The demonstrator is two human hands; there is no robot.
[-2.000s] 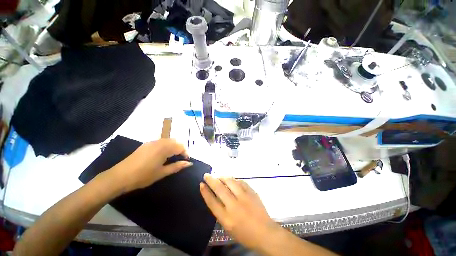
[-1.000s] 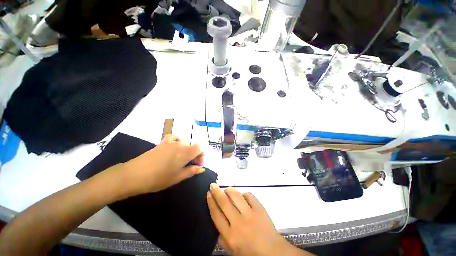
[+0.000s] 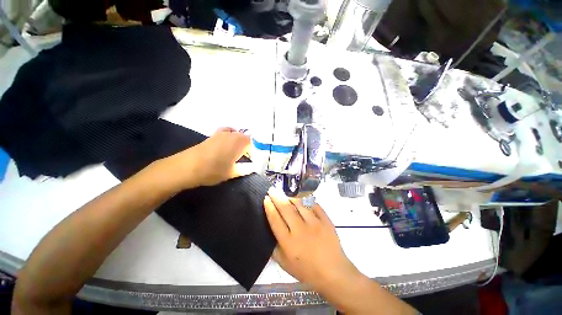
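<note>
A black ribbed cut piece (image 3: 219, 231) lies on the white table, its right corner at the needle area of the white sewing machine (image 3: 363, 132). My left hand (image 3: 215, 159) is on the piece's upper edge, left of the needle, fingertips bent together; whether it pinches the fabric is hidden. My right hand (image 3: 302, 231) lies with fingers extended on the piece's right edge, just below the presser foot area, which the machine head partly hides. The stack of black cut pieces (image 3: 98, 98) lies at the left, its lower right side meeting the cut piece.
A smartphone with a lit screen (image 3: 411, 215) lies right of the needle. A small brown strip (image 3: 183, 241) shows at the cut piece's lower left edge. The measuring scale (image 3: 215, 300) runs along the table's front edge. Dark fabric (image 3: 431, 24) lies behind the machine.
The cut piece and both hands have moved up, toward the needle. The piece's lower corner has come onto the table. The camera view has shifted too. The brown strip now shows below the piece.
</note>
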